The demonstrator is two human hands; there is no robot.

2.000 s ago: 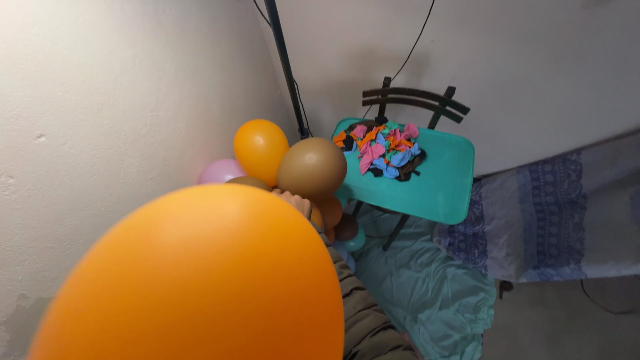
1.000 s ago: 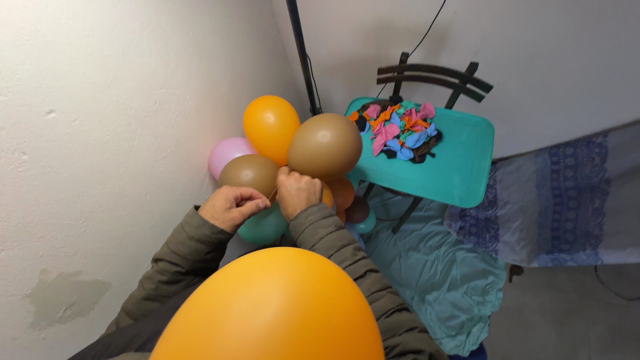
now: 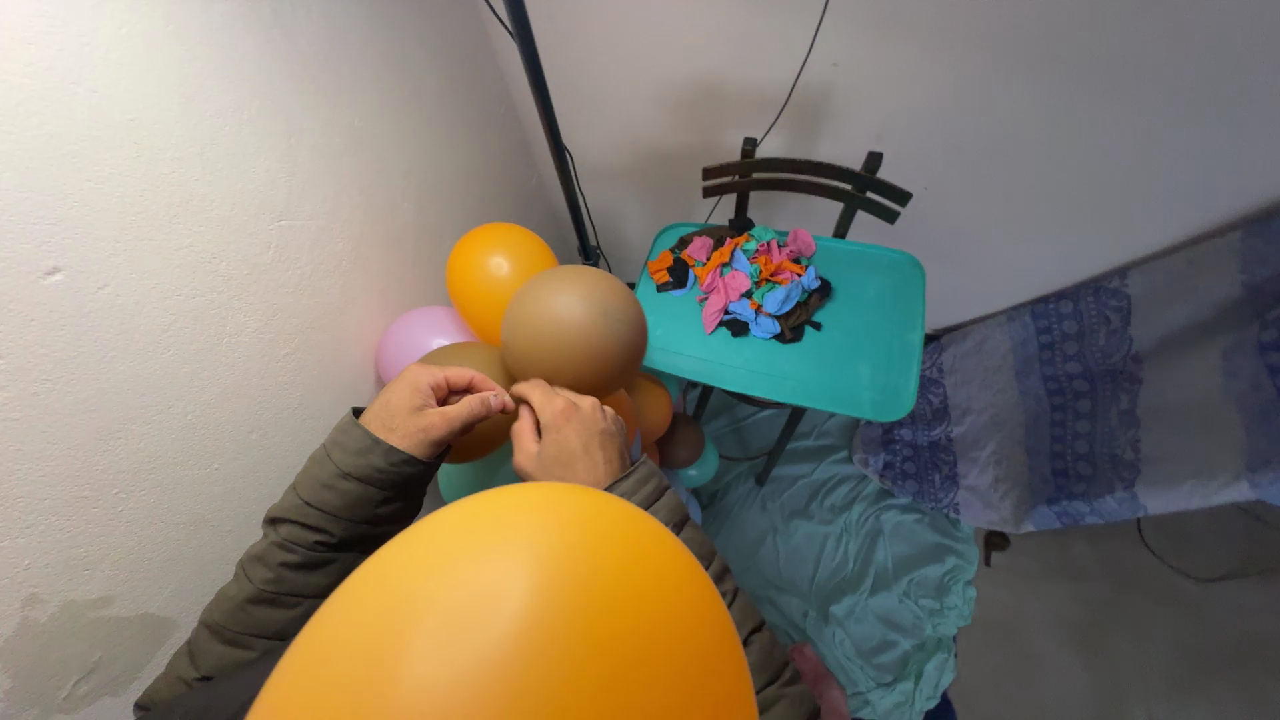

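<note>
My left hand (image 3: 430, 408) and my right hand (image 3: 568, 434) meet fingertip to fingertip at the base of a round tan balloon (image 3: 574, 328). Both pinch something small there, likely the balloon's neck, mostly hidden by the fingers. Around them cluster inflated balloons: an orange one (image 3: 500, 280) behind, a pink one (image 3: 425, 340) at the left, a brown one (image 3: 465, 362) behind my left hand and a green one (image 3: 478, 474) below it. A large orange balloon (image 3: 520, 620) fills the lower middle, close to the camera and over part of my forearms.
Uninflated balloons (image 3: 770, 285) in several colours lie on a turquoise tray (image 3: 870, 330) at a dark chair (image 3: 805, 180). A dark pole (image 3: 550, 130) stands by the wall corner. Green crumpled cloth (image 3: 830, 560) lies below the tray; patterned fabric (image 3: 1090, 400) hangs at the right.
Two seconds ago the large orange balloon hid my left hand; it now sits lower and both hands show. Since one second ago the hands have stayed together at the tan balloon's base.
</note>
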